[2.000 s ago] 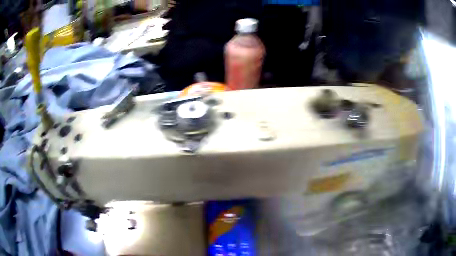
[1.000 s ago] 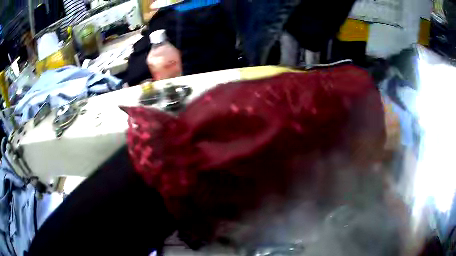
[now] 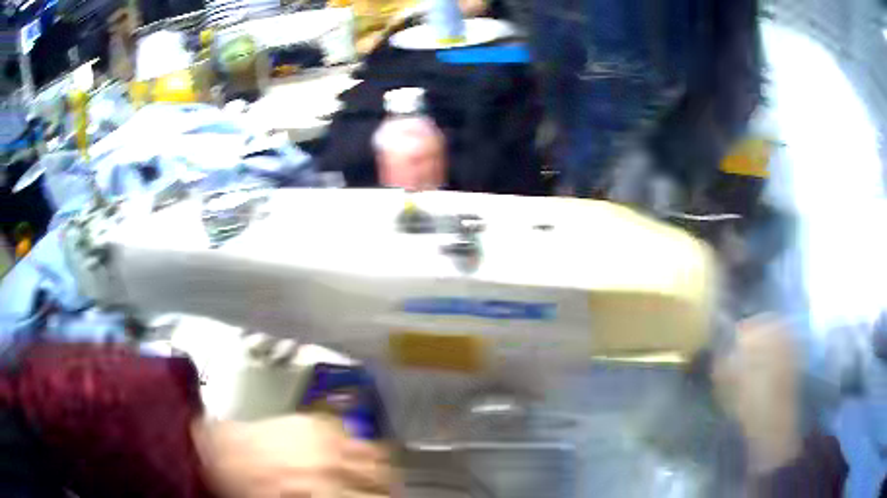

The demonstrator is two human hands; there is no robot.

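The picture is blurred. The cream sewing machine [image 3: 418,282] lies across the view, with blue lettering and a yellowish right end. My left hand [image 3: 297,455], in a dark red sleeve, is at the lower left, below the machine arm and beside a phone [image 3: 345,397] with a bluish screen. Its fingers overlap the phone's lower area; whether they touch or hold it cannot be told. My right hand [image 3: 763,384] is a blur beside the machine's right end; its fingers and any hold cannot be made out. Light blue cloth [image 3: 49,282] lies around the machine's left end.
A pink bottle [image 3: 410,151] with a white cap stands behind the machine arm. A thread cone [image 3: 445,21] stands on a white disc at the back. Dark blue fabric [image 3: 622,97] hangs behind right. More light blue cloth [image 3: 185,151] is heaped behind left.
The dark red sleeved arm that crossed in front of the machine is now low at the left, with the hand by the phone. The view has shifted, showing the lettering and right end.
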